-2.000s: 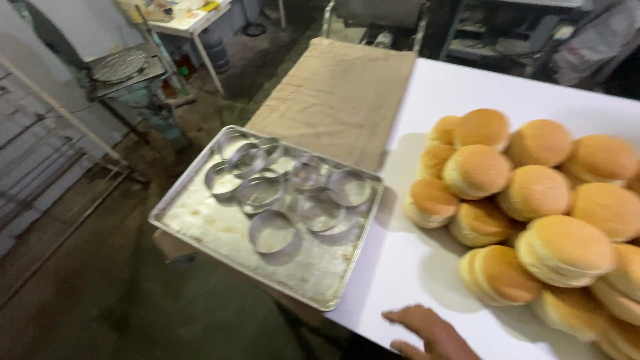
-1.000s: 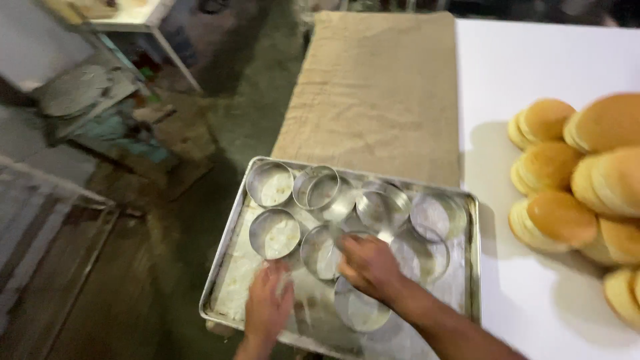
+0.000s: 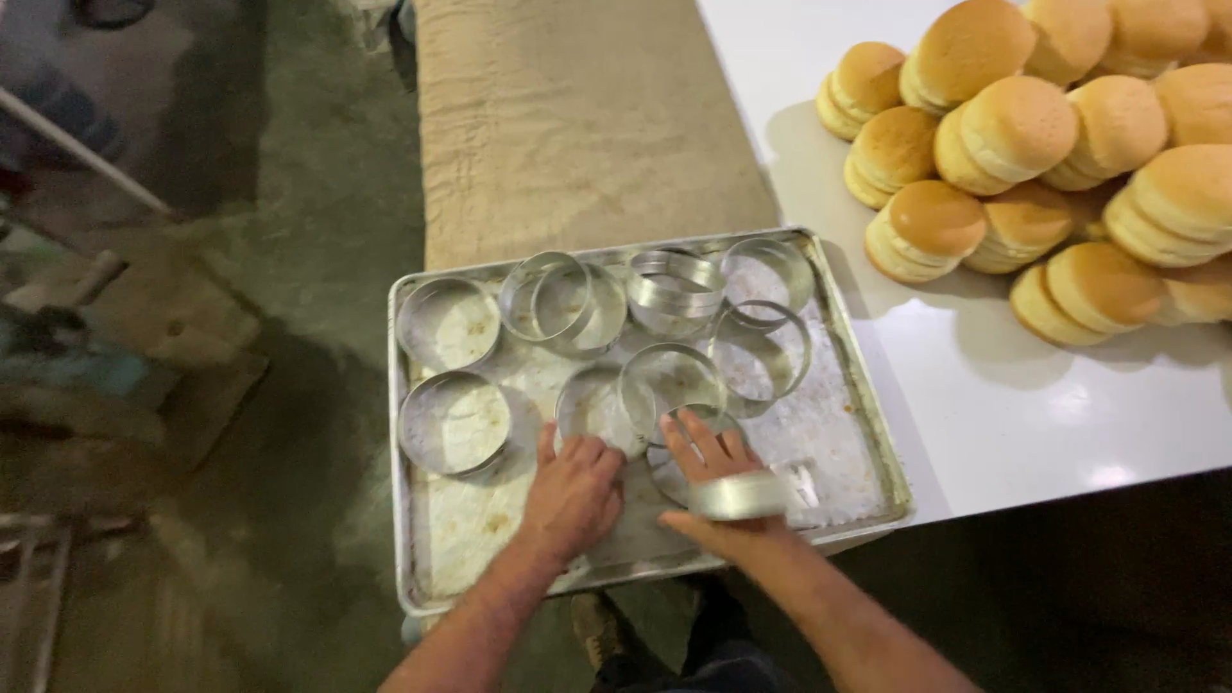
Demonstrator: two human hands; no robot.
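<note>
Several thin metal rings lie in a metal baking tray (image 3: 416, 539), some overlapping or tilted on one another. My left hand (image 3: 577, 489) is at the near edge of a metal ring (image 3: 604, 409) in the tray's middle, its fingers bent; whether it grips the ring cannot be told. My right hand (image 3: 717, 472) is spread over the near right part of the tray, beside a tilted ring (image 3: 674, 385). A blurred ring (image 3: 741, 495) is at the back of that hand, near the wrist. At the left stand two separate rings (image 3: 449, 324), (image 3: 454, 423).
Beyond the tray, a tan cloth (image 3: 587, 125) covers part of the table. Round bread buns (image 3: 1020, 125) are piled on the white tabletop (image 3: 1078, 414) at the right. Concrete floor (image 3: 327, 318) shows at the left, with wooden boards (image 3: 192, 375) on it.
Both hands are now over the tray, where two seconds ago one hand showed beside it. Several rings have shifted, and the two at the left stand apart. The view has turned and come closer.
</note>
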